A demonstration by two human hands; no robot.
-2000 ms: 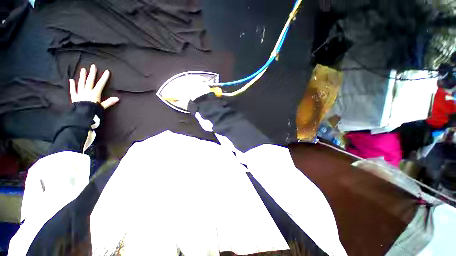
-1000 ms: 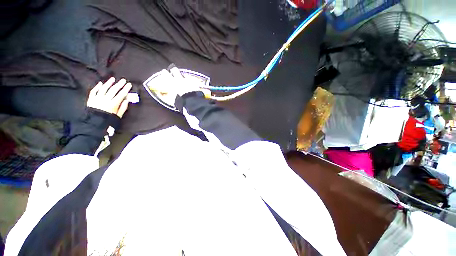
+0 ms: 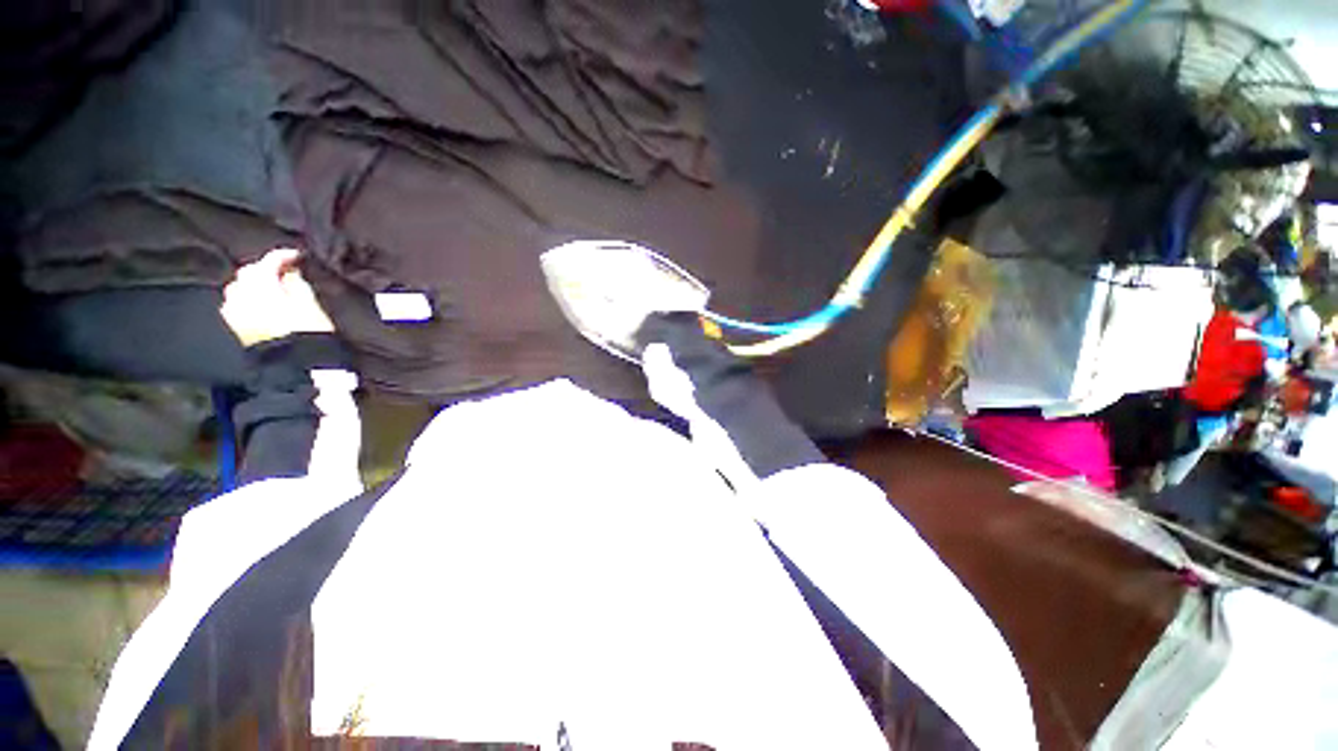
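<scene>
A dark brown garment [image 3: 499, 191] lies on the table, wrinkled at the top and smoother near me. A small white label [image 3: 405, 305] lies on it. The steam iron [image 3: 587, 279] rests on or just over the garment, its point towards the upper left. My right hand [image 3: 646, 311] is on the iron's handle, overexposed and hard to tell from the iron. My left hand [image 3: 275, 301] is at the garment's left part near a sleeve [image 3: 132, 235], with fingers curled; whether cloth is pinched in them is unclear.
Blue and yellow hoses [image 3: 895, 228] run from the iron to the upper right. A worn yellow-brown pad [image 3: 932, 330] is at the table's right edge. A wire-cage fan [image 3: 1247, 74] and pink bundle [image 3: 1049, 445] are at right. A blue basket [image 3: 88, 536] is at lower left.
The iron has moved right across the garment with my right hand. My left hand has moved left off the label, which now shows fully, and its fingers have curled.
</scene>
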